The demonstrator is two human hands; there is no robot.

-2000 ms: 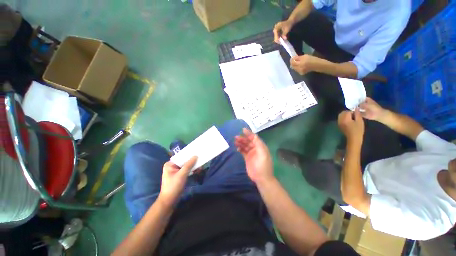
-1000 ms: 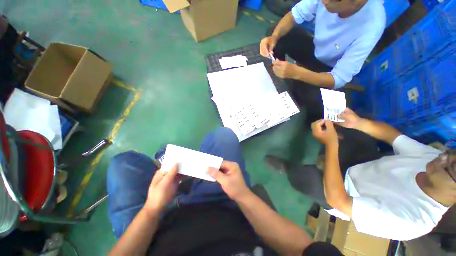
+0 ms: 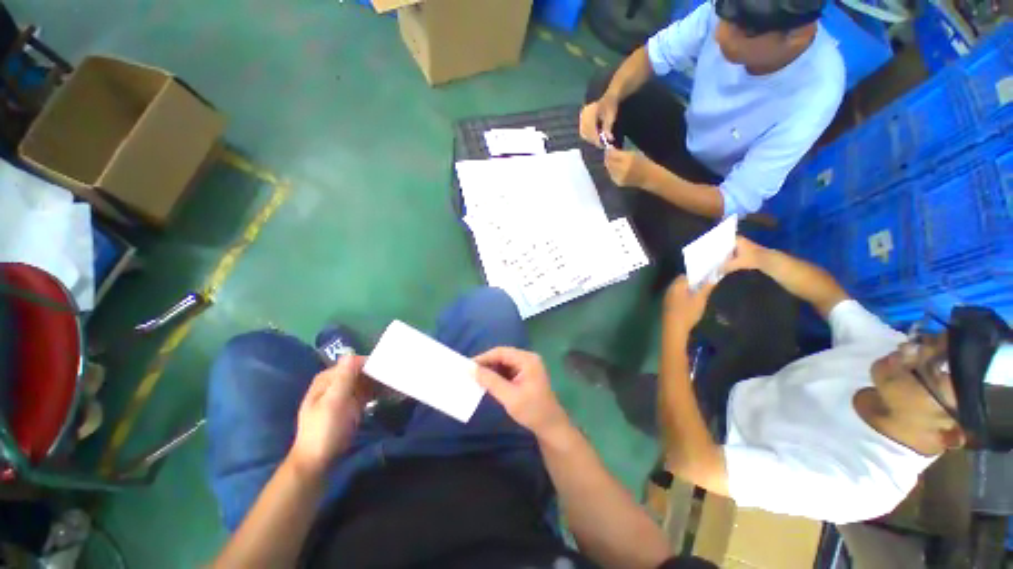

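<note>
A white folded leaflet (image 3: 424,370) with a blank upper face is held over my lap, tilted down to the right. My left hand (image 3: 331,411) grips its left end. My right hand (image 3: 520,389) pinches its right end between thumb and fingers. A stack of unfolded white sheets (image 3: 533,206) with rows of short black marks lies ahead on a dark grid-textured surface (image 3: 472,142). A small pile of folded leaflets (image 3: 514,141) lies at the far edge of that surface.
Two seated people, one in light blue (image 3: 766,106) and one in white (image 3: 816,411), handle paper at the right. Open cartons (image 3: 167,156) stand at the left and far ahead. A red chair (image 3: 39,356) is at the left edge. Blue crates (image 3: 889,228) line the right.
Two seconds ago my right hand was open and off the paper; both hands now hold the leaflet. Since one second ago the leaflet has tilted, its right end lower. The view has shifted.
</note>
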